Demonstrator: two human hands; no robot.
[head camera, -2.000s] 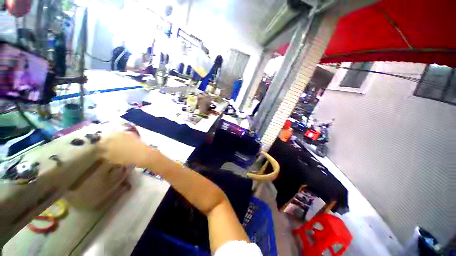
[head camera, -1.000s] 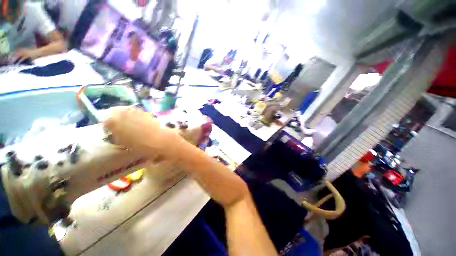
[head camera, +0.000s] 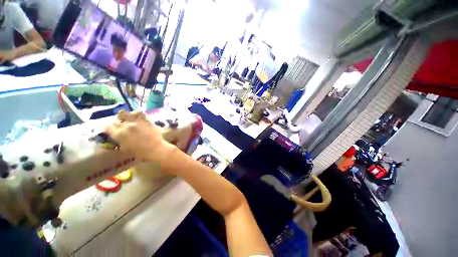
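My right hand (head camera: 133, 134) rests with bent fingers on top of the cream sewing machine head (head camera: 75, 168), at small metal parts. Whether its fingers hold anything cannot be told. My forearm reaches in from the bottom. My left hand is not in view. The needle end of the head is cut off and blurred at the lower left. Dark fabric (head camera: 22, 238) shows below it. Red and yellow handle loops (head camera: 109, 184) lie on the pale table behind the head.
A lit phone (head camera: 108, 45) hangs above the machine. A green-white basket (head camera: 90, 100) with dark scraps stands in the trough behind. Dark cloth (head camera: 221, 125) lies on the table beyond. A yellow curved chair part (head camera: 316, 198) is at right. A person's arm shows top left.
The view has swung left, bringing the phone, basket and more of the machine head into sight. My right hand stays on top of the head, its fingers now spread along it.
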